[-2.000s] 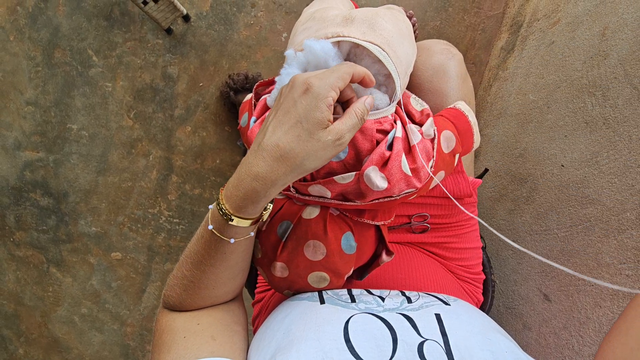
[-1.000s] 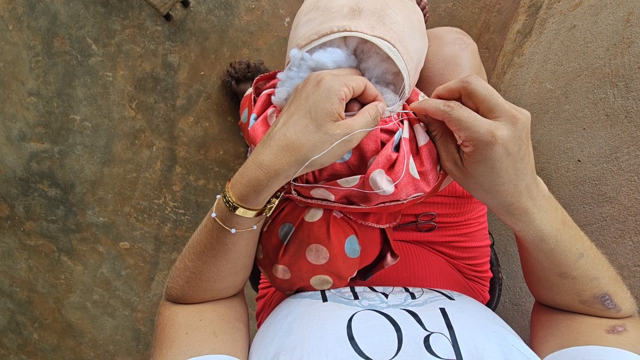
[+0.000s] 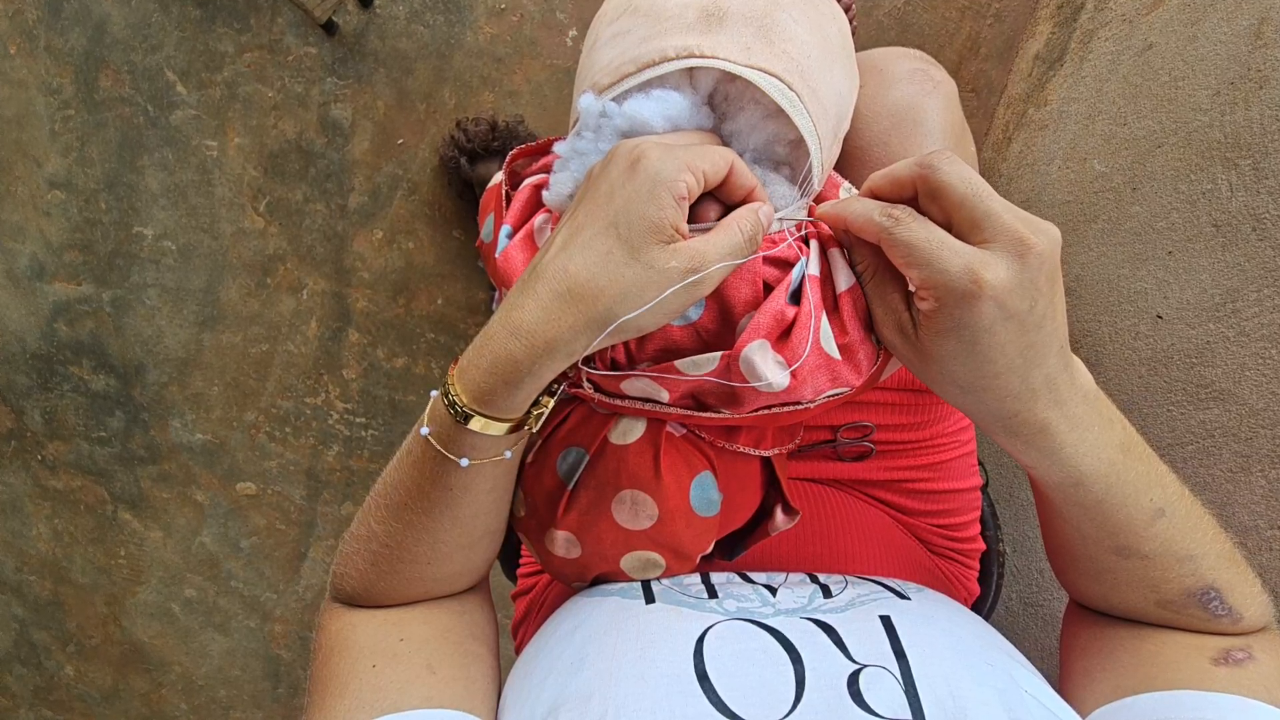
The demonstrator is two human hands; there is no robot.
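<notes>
My left hand (image 3: 665, 225) pinches the rim of the opening in a beige cloth body (image 3: 715, 35), where white fiber stuffing (image 3: 635, 115) shows. Close to its thumb, my right hand (image 3: 945, 270) holds a thin sewing needle (image 3: 797, 218) at the edge of the opening. White thread (image 3: 690, 376) runs from there in a loose loop over the red polka-dot fabric (image 3: 765, 365) gathered below the opening. The ends of some fingers of my left hand are hidden. A small pair of scissors (image 3: 852, 442) lies on the red ribbed skirt, partly under the fabric.
Dark curly hair (image 3: 485, 150) sticks out left of the polka-dot fabric. A bare knee (image 3: 905, 95) is beside the cloth body. Part of a wooden object (image 3: 318, 8) stands on the stained floor (image 3: 200, 350) at the top left.
My right hand, out of view two seconds ago, came to the opening's edge. My left hand moved off the stuffing to the rim. The thread, earlier stretched off to the right, now loops over the fabric.
</notes>
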